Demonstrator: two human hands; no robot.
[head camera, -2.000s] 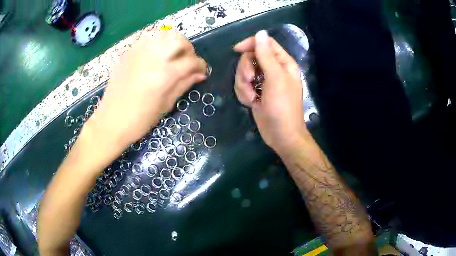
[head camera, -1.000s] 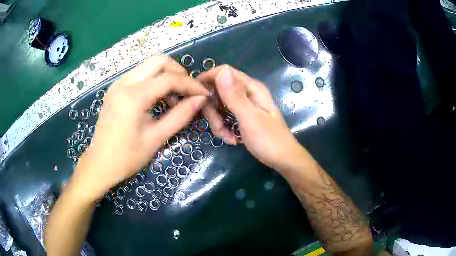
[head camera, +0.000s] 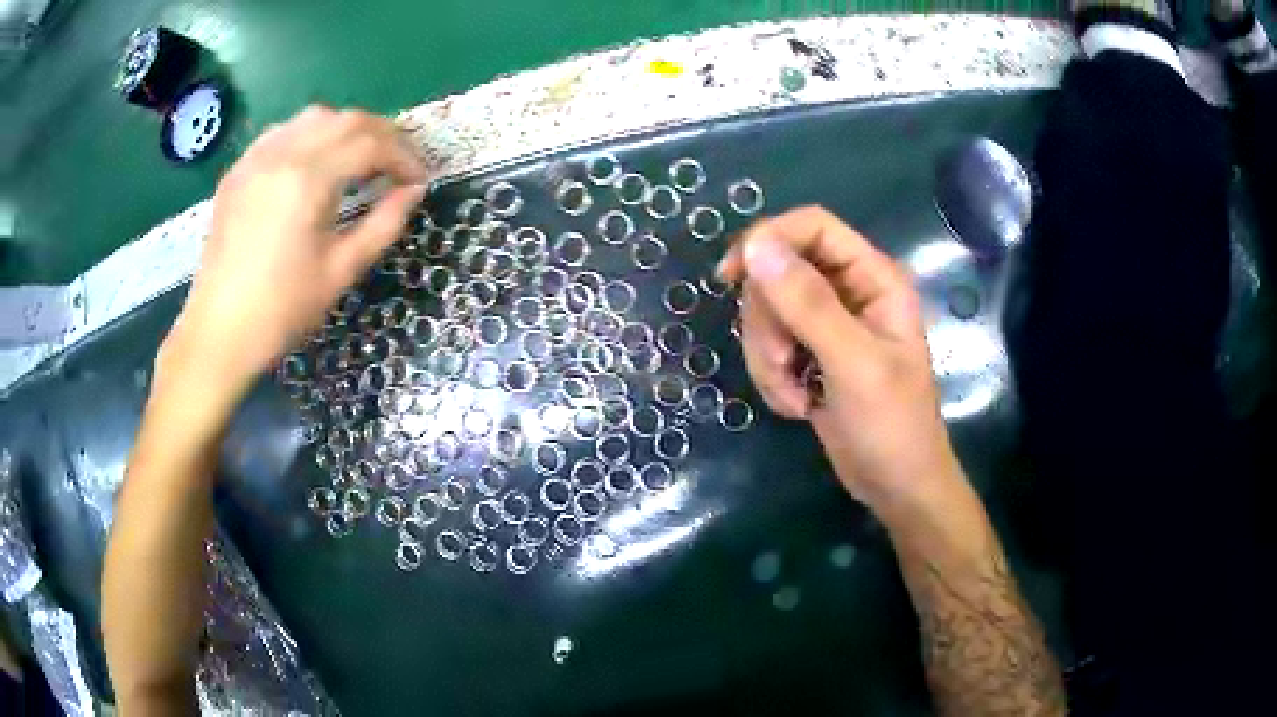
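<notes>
Many thin silvery metal rings (head camera: 520, 374) lie spread in a flat heap on the glossy dark green work surface (head camera: 728, 588). My left hand (head camera: 315, 210) is above the heap's upper left side, over the white rail. Its thumb and forefinger are pinched, with a small thin glint, seemingly a ring, at the tips. My right hand (head camera: 840, 343) is at the heap's right edge, fingers curled around several rings, partly hidden in the palm. Its fingertips are near loose rings.
A round electronic unit, with black housing (head camera: 157, 66) and white-faced disc (head camera: 195, 123), lies on the green belt (head camera: 420, 49) beyond the speckled rail (head camera: 588, 91). Clear plastic bags (head camera: 252, 644) lie lower left. A person's dark sleeve (head camera: 1134, 280) is at right.
My hands, close together one second ago, have moved apart. My left hand is now up at the rail and my right hand is farther right. The view has shifted, uncovering more of the rings.
</notes>
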